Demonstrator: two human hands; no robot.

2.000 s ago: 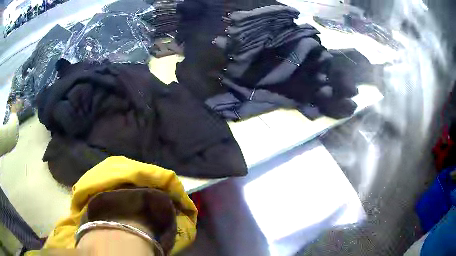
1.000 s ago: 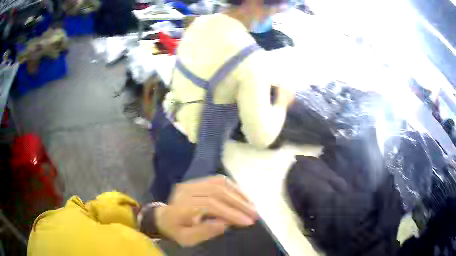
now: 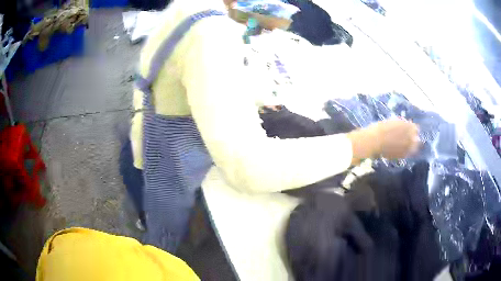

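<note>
Neither of my hands is in view; only a yellow sleeve (image 3: 110, 258) shows at the bottom left. A matt black garment (image 3: 335, 236) lies in a soft heap on the cream-white table (image 3: 250, 222) in front of me. Shiny bagged garments (image 3: 461, 206) lie to its right, with white glare on the clear film. Another person's hand (image 3: 387, 140), blurred, is above the dark garments and bags. I cannot tell if it holds anything.
A person in a cream top (image 3: 220, 104) and checked apron stands close at the table's left side. A red plastic stool (image 3: 21, 164) stands on the grey floor at the left. A blue crate (image 3: 49, 52) with tan items is behind it.
The view has swung from the garment piles toward the coworker. My hand, seen a second ago near the table edge, is out of view. The coworker's arm now reaches right over the garments.
</note>
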